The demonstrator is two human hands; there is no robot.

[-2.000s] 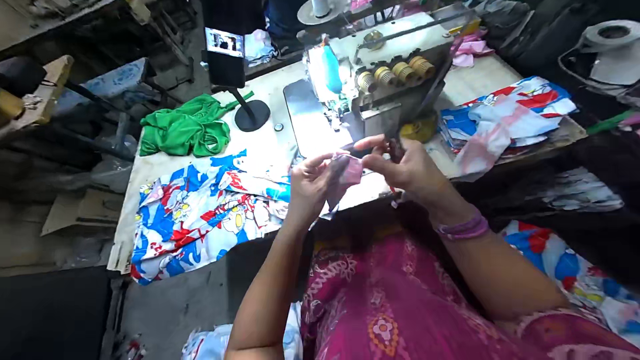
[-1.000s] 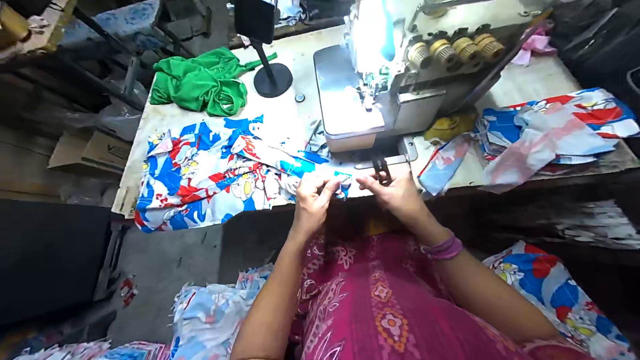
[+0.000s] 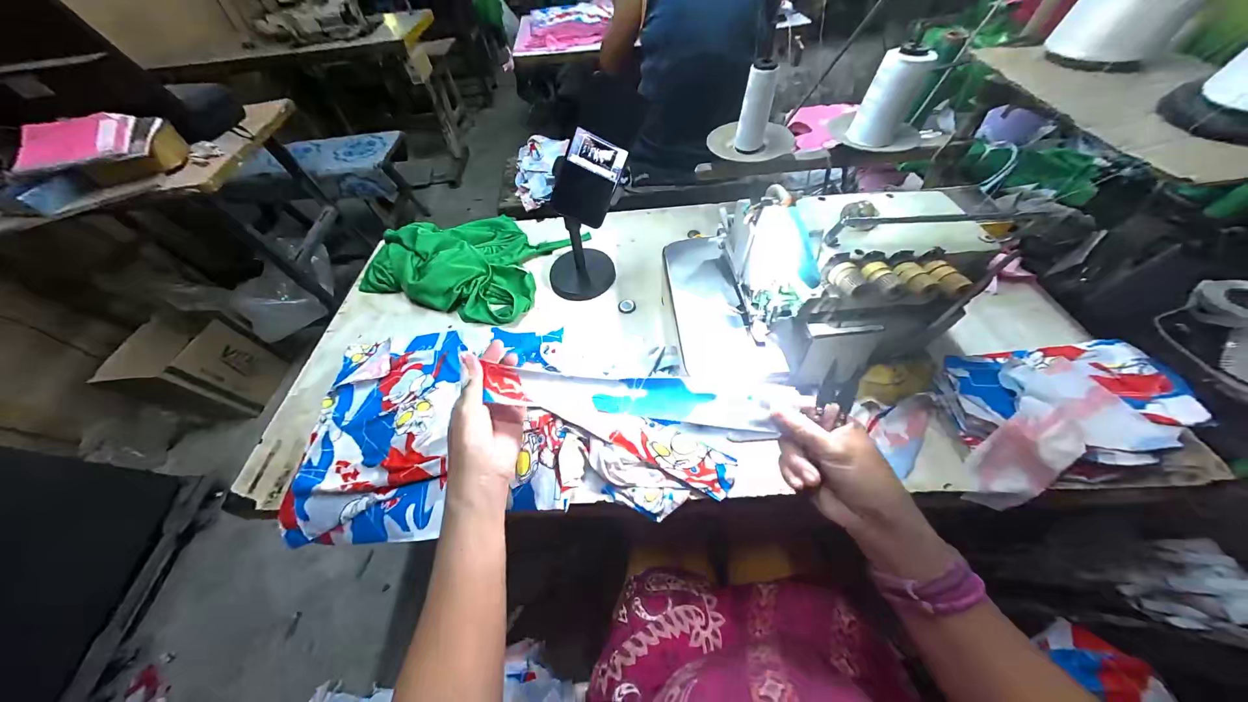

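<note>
A printed fabric strip (image 3: 643, 398) in white, blue and red is stretched between my hands above the table's front edge. My left hand (image 3: 487, 419) grips its left end. The fingertips of my right hand (image 3: 829, 453) pinch the other end, and a small dark tool, perhaps thread snips (image 3: 837, 392), also sits in that hand. Just behind the strip stands a lit overlock sewing machine (image 3: 780, 283) with several thread tension dials. Printed fabric pieces (image 3: 390, 439) lie beside and under my left hand. Right of my right hand is a stack of cut printed fabric (image 3: 1082, 400).
Green fabric (image 3: 453, 268) and a phone on a round-based stand (image 3: 582, 273) are on the back left of the table (image 3: 341, 341). Thread cones (image 3: 892, 93) stand behind the machine. A person in dark clothing (image 3: 702, 78) is beyond it. A cardboard box (image 3: 195, 361) sits lower left.
My hands were close together and have moved apart, with the printed strip now extended between them. Two seconds ago they held a small pink piece. The view has tilted up.
</note>
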